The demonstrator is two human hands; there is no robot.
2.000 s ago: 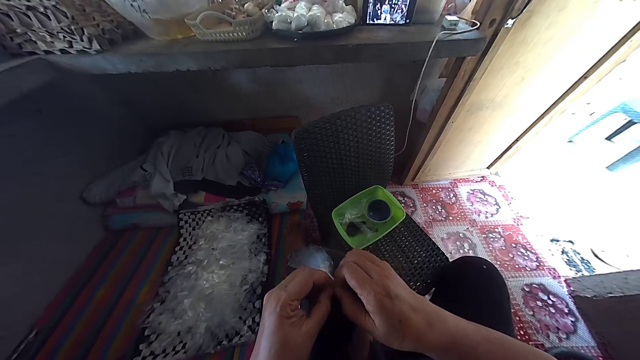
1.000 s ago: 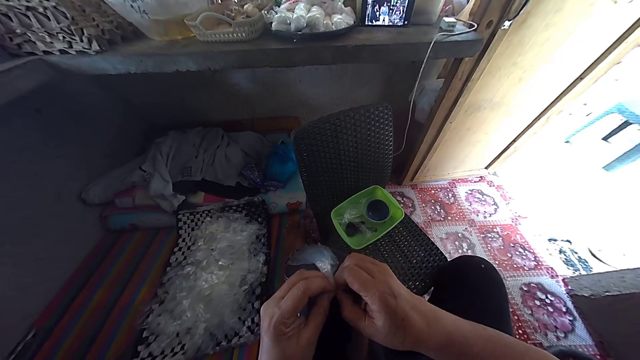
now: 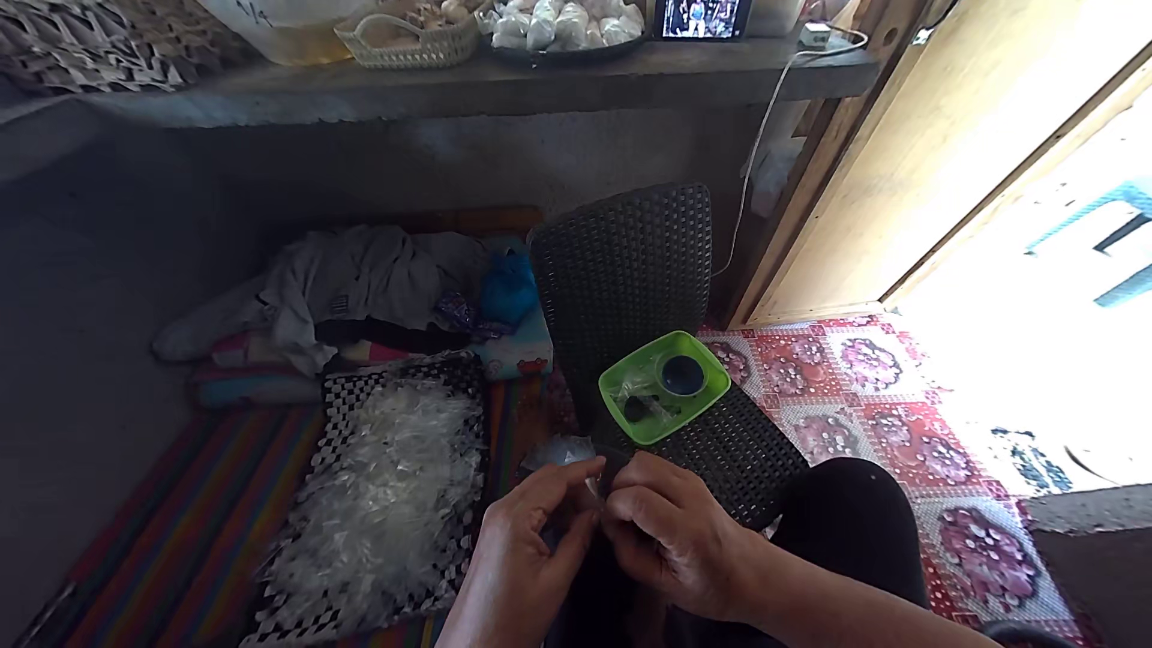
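Observation:
Low in the middle of the head view, my left hand (image 3: 544, 531) pinches the gathered neck of a small clear plastic bag (image 3: 562, 450) between thumb and forefinger. My right hand (image 3: 661, 526) touches the same neck from the right, its fingers curled; what it grips is hidden. Beyond them, a green plastic tray (image 3: 621, 430) rests on the seat of a black woven plastic chair (image 3: 621, 270), holding a dark round container (image 3: 682, 375), clear plastic and a small dark object. On the left, a heap of clear plastic pieces (image 3: 387, 504) lies on a black-and-white woven mat.
A ledge (image 3: 504, 85) across the back holds a basket (image 3: 418, 45), a dark plate of white wrapped bundles (image 3: 567, 27) and a lit screen (image 3: 700, 18). A white cable (image 3: 756, 153) hangs down. Grey clothing (image 3: 360, 279) lies behind the mat. My knee (image 3: 855, 522) is at the right.
My left hand's fingers have spread apart from their earlier closer curl, beside the bag's neck. My right hand remains close against it.

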